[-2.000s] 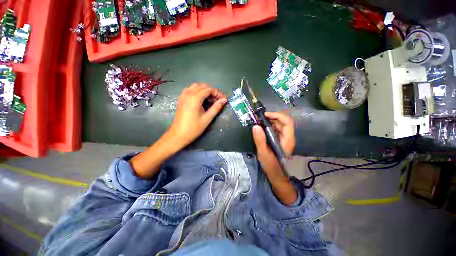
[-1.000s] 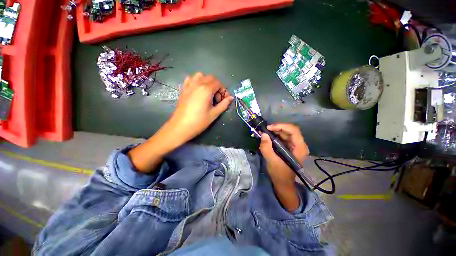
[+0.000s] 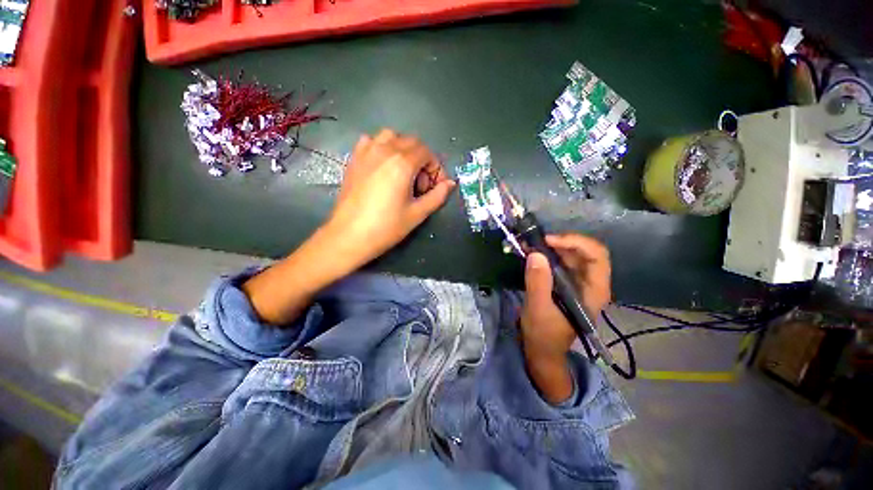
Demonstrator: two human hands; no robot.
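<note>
A small green and white circuit board (image 3: pixel 479 189) lies on the dark green mat (image 3: pixel 402 86) between my hands. My right hand (image 3: pixel 565 287) holds the black soldering iron (image 3: pixel 570 299), its metal tip just right of the board. A thin pale line runs beside the tip. My left hand (image 3: pixel 392 182) is left of the board, thumb and fingers pinched around a thin dark red lead (image 3: pixel 433 179), mostly hidden by the fingers. A tangled pile of red leads with white connectors (image 3: pixel 235 124) lies at the left.
A stack of boards (image 3: pixel 589 129) lies right of centre. Beyond it stand the yellowish round tin (image 3: pixel 691 172) and the white box (image 3: pixel 766 191) with a reel on top. Red trays (image 3: pixel 354 33) are at the back and left. Black cords (image 3: pixel 670 321) run along the front right.
The iron tip has moved from the board's left side to its right, and my right hand has shifted right. The board now sits more upright in view. The camera view has shifted slightly.
</note>
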